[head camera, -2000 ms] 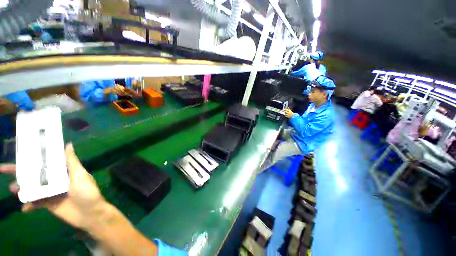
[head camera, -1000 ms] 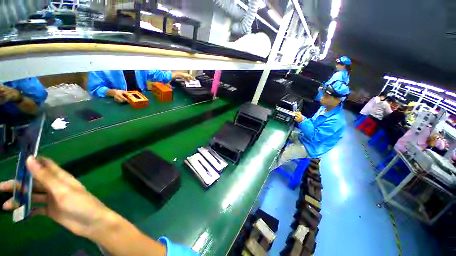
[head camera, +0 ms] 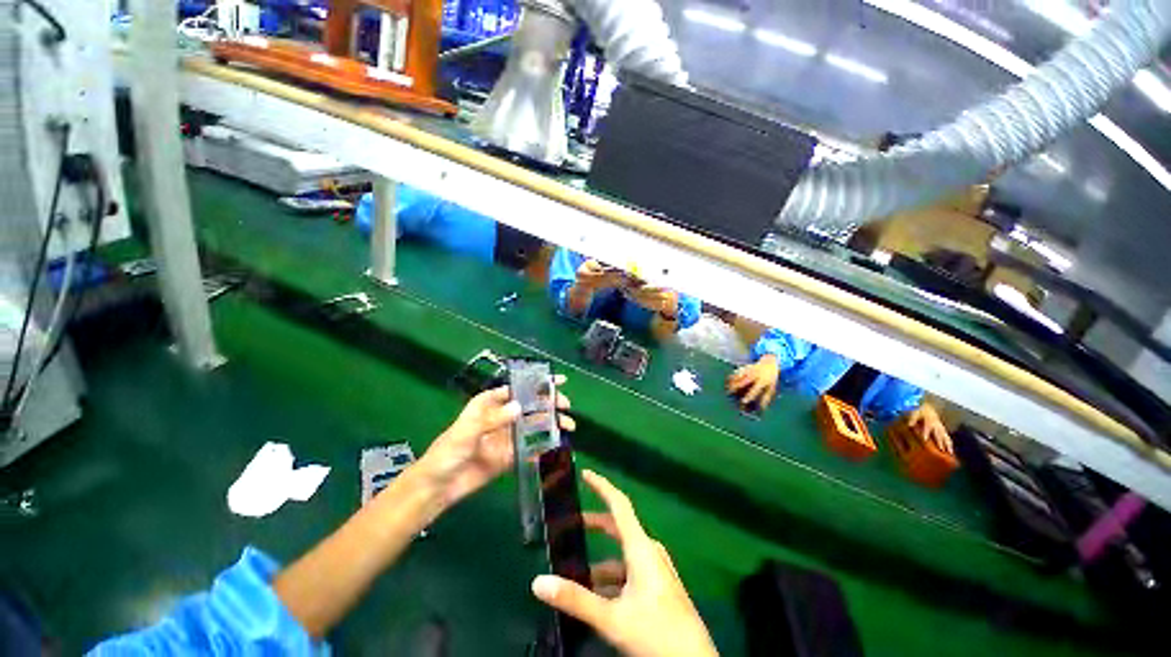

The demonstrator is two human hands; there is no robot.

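Observation:
My left hand (head camera: 482, 443) holds a silver-grey slotted jig plate (head camera: 530, 404) in front of me, fingers showing past its right edge. A glossy black phone-like slab (head camera: 563, 513) lies along the plate's lower right side. My right hand (head camera: 636, 584) is around the slab, thumb across its lower part and fingers at its right edge. Its lower end is partly hidden. I cannot tell if the plate and slab are fastened together.
Another slotted plate (head camera: 385, 469) and a white crumpled wipe (head camera: 276, 480) lie left on the green bench (head camera: 154, 449). A black block (head camera: 803, 610) is at lower right. A white shelf rail (head camera: 719, 289) crosses above. Coworkers' hands and orange fixtures (head camera: 845, 426) are opposite.
The view has swung left. My left hand has come into view with the slotted plate. My right hand, earlier raised at the left with a thin slab, is now at the black slab beside the plate.

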